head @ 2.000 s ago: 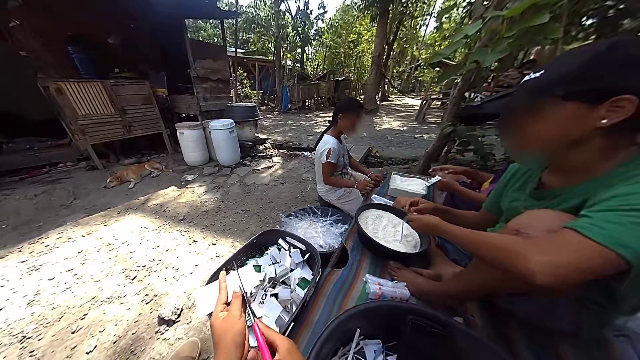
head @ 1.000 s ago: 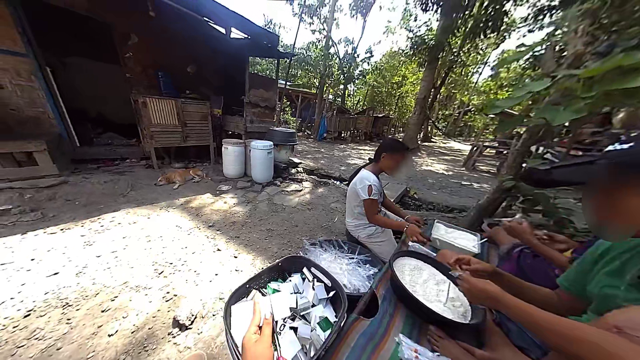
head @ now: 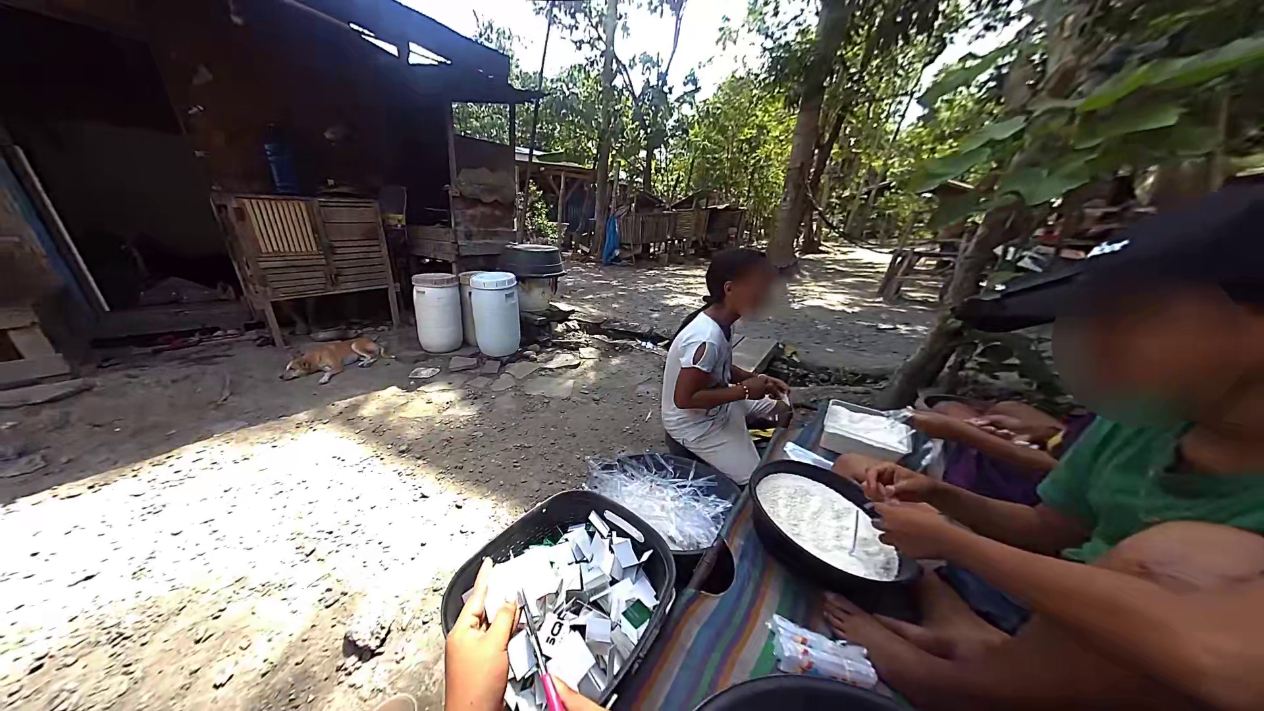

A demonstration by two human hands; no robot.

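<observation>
My left hand is at the bottom centre, a white piece of card pinched between thumb and fingers. Low beside it, my right hand shows only in part at the frame's lower edge, around the pink handle of scissors; the metal blades point up, close to the card. Both hands are over the near left side of a black plastic basin that holds many cut white card pieces, some with green or dark print.
Behind the basin stands a tub of clear plastic strips. On a striped mat rest a round black pan of white powder and plastic packets. Several people sit nearby. A dog lies near white drums.
The view has swung to the right and back partway. The scissors, seen two seconds ago and not one second ago, are in view again at the card.
</observation>
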